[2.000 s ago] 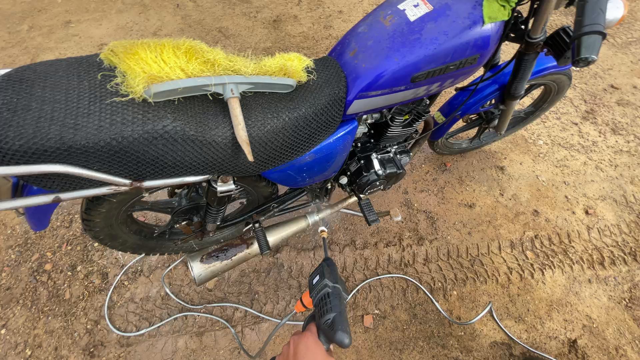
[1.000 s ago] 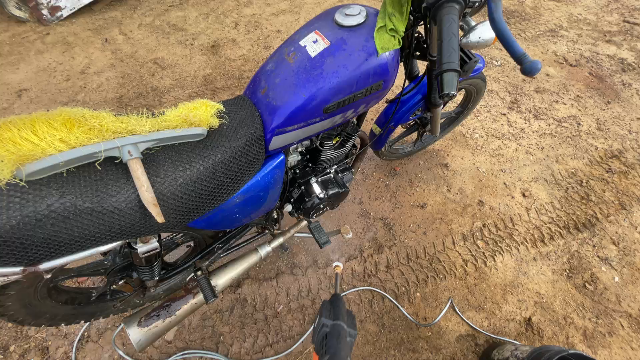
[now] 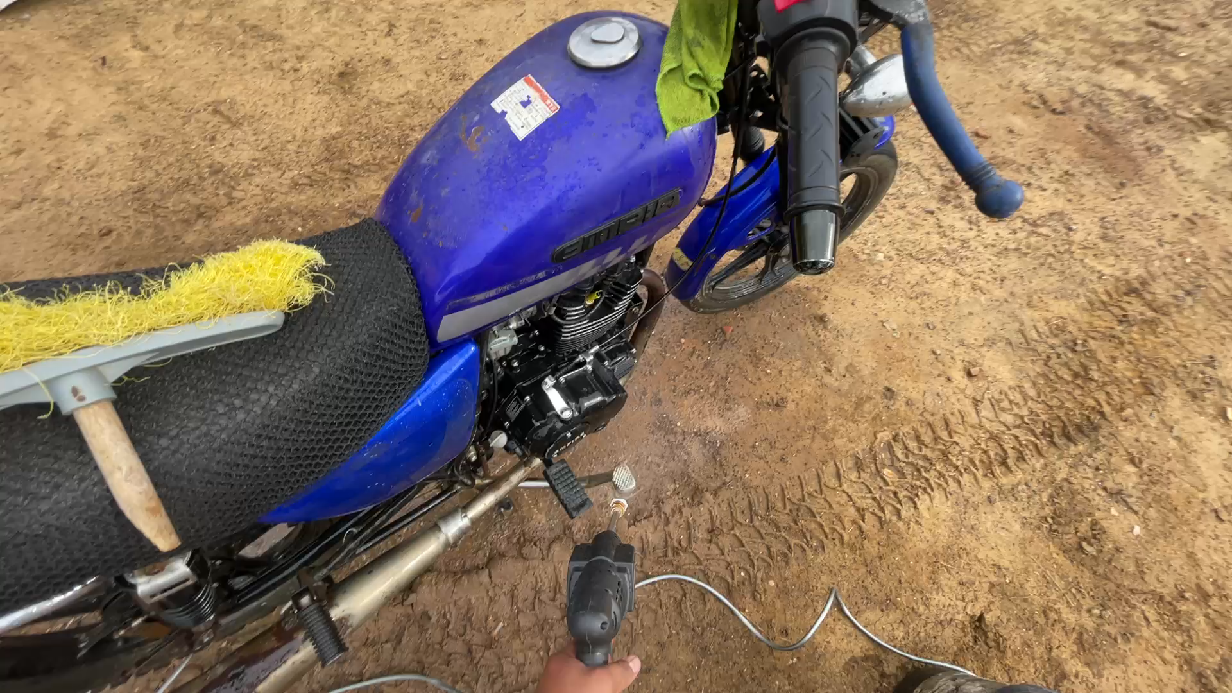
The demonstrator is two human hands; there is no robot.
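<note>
My left hand (image 3: 587,674), partly cut off by the bottom edge, is closed around the rear of a black spray gun (image 3: 602,592). The gun points up and forward, its nozzle (image 3: 618,505) close to the footpeg and metal foot pedal of a blue motorcycle (image 3: 539,192). A faint mist shows over the ground beyond the nozzle. Left of the gun runs the exhaust pipe (image 3: 395,573), below the black engine (image 3: 563,399). A yellow-bristled broom head (image 3: 221,332) with a short wooden handle (image 3: 125,472) rests on the black mesh seat (image 3: 318,385). My right hand is out of view.
A green cloth (image 3: 695,67) hangs by the handlebar grip (image 3: 813,135), whose blue lever (image 3: 943,115) sticks out to the right. A thin grey hose or cable (image 3: 741,621) curves over dirt marked by tyre tracks (image 3: 905,481). A dark rounded object (image 3: 977,683) is cut off at the lower right.
The view has shifted towards the front of the motorcycle. The spray gun has moved forward from beside the exhaust to near the foot pedal, still in my left hand. The broom head stays on the seat.
</note>
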